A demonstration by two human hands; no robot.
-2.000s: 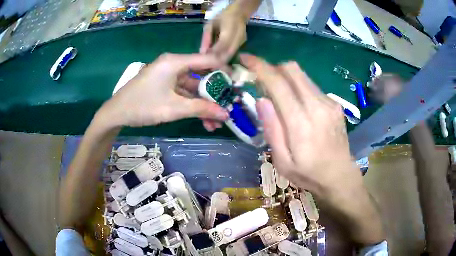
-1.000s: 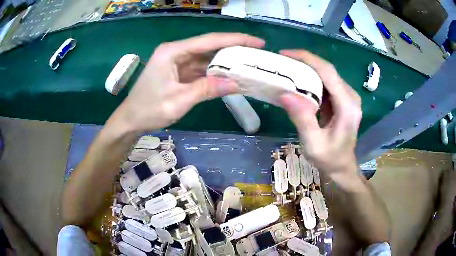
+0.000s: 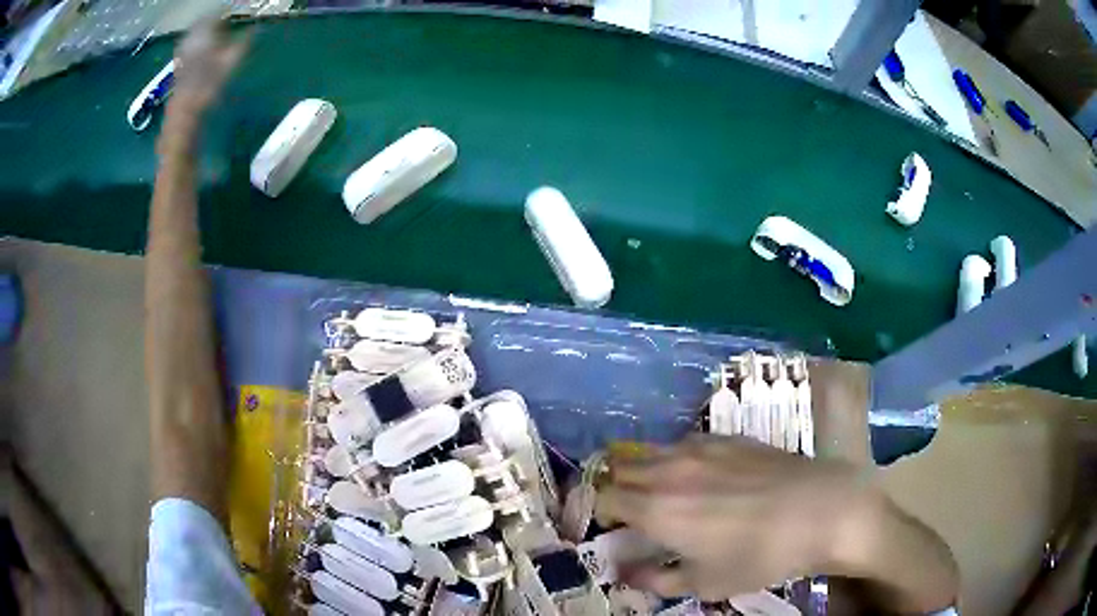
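Observation:
My left hand (image 3: 211, 66) is blurred at the upper left over the green belt (image 3: 674, 157), beside an open housing (image 3: 153, 96) with blue inside; whether it touches it is unclear. My right hand (image 3: 722, 517) is low over the parts tray (image 3: 577, 361), fingers down among cream covers with dark windows (image 3: 559, 572); its grip is hidden and blurred. Small oval plates (image 3: 431, 484) on sprues are heaped in the tray. Closed white devices lie on the belt: one left (image 3: 292, 147), one beside it (image 3: 399, 175), one at centre (image 3: 569, 247).
Open housings with blue inside lie on the belt at right (image 3: 804, 259) and farther right (image 3: 911, 189). A grey metal post (image 3: 998, 331) slants across the right side. Blue-handled tools (image 3: 972, 92) lie beyond the belt. A yellow patch (image 3: 267, 481) shows left of the tray parts.
The closed device is no longer between my hands; another closed device now lies on the belt, left of centre. My left hand moved up and left, my right hand down to the tray.

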